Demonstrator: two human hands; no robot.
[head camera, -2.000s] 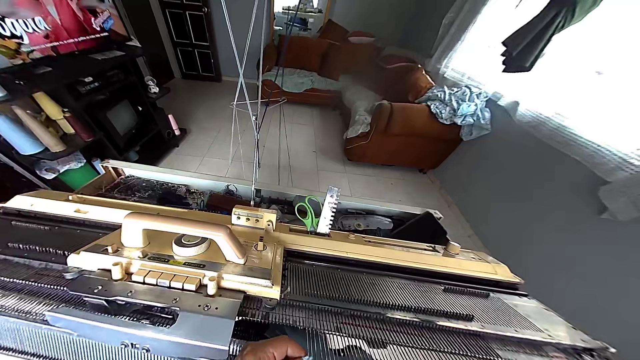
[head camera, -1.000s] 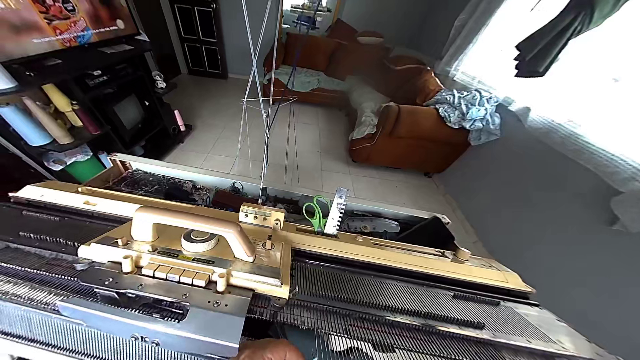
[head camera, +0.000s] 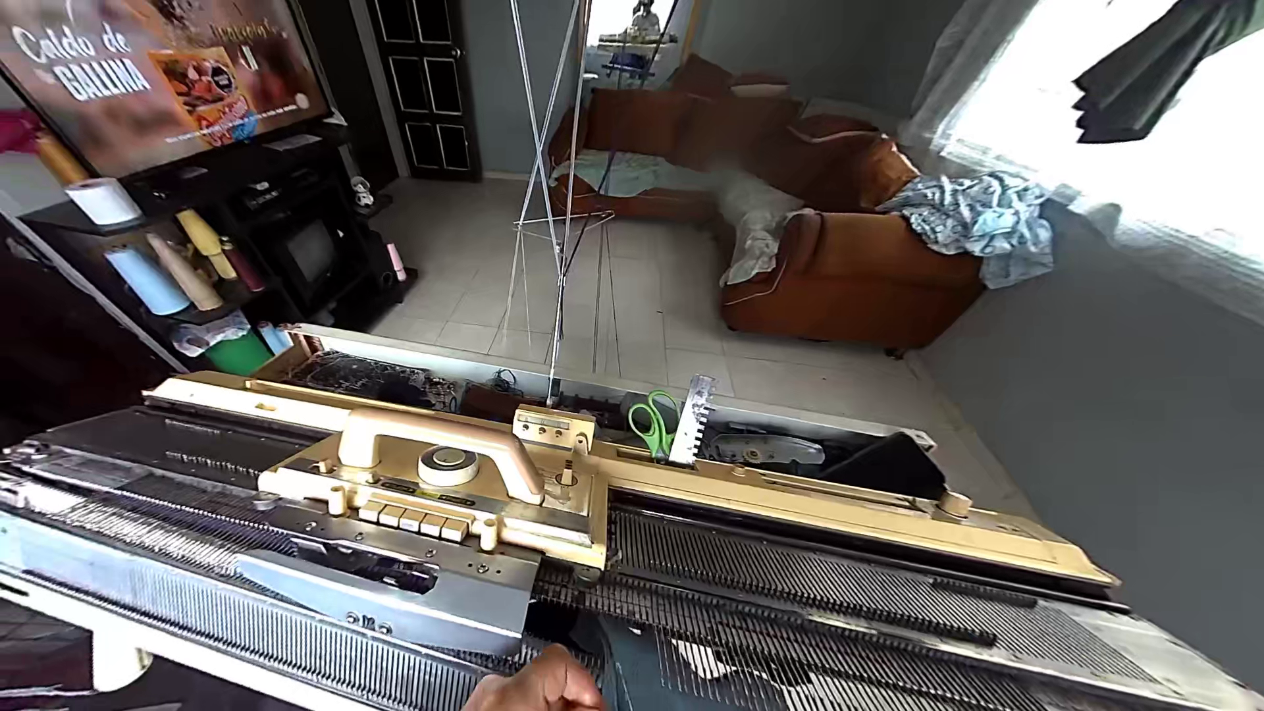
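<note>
A knitting machine with two needle beds (head camera: 790, 563) spans the view. Its cream carriage (head camera: 444, 484) with a curved handle (head camera: 444, 430) sits left of the middle, joined to a grey metal front carriage (head camera: 395, 592). One hand (head camera: 538, 683) shows at the bottom edge, by the right end of the front carriage, fingers bent; which hand it is and whether it holds anything cannot be told. No second hand is in view. Yarn strands run from a wire yarn mast (head camera: 561, 222) down to behind the carriage. Green-handled scissors (head camera: 654, 425) stand beside a white toothed comb (head camera: 691, 420).
Behind the machine, a long trough (head camera: 444, 346) holds tools and dark cloth (head camera: 889, 464). Yarn cones (head camera: 148, 279) stand on a black shelf unit at left, under a television (head camera: 168, 79). A brown sofa (head camera: 859, 276) with draped cloth (head camera: 978, 222) stands beyond.
The view has shifted slightly, with more of the left side showing. The hand remains near the front carriage's right end.
</note>
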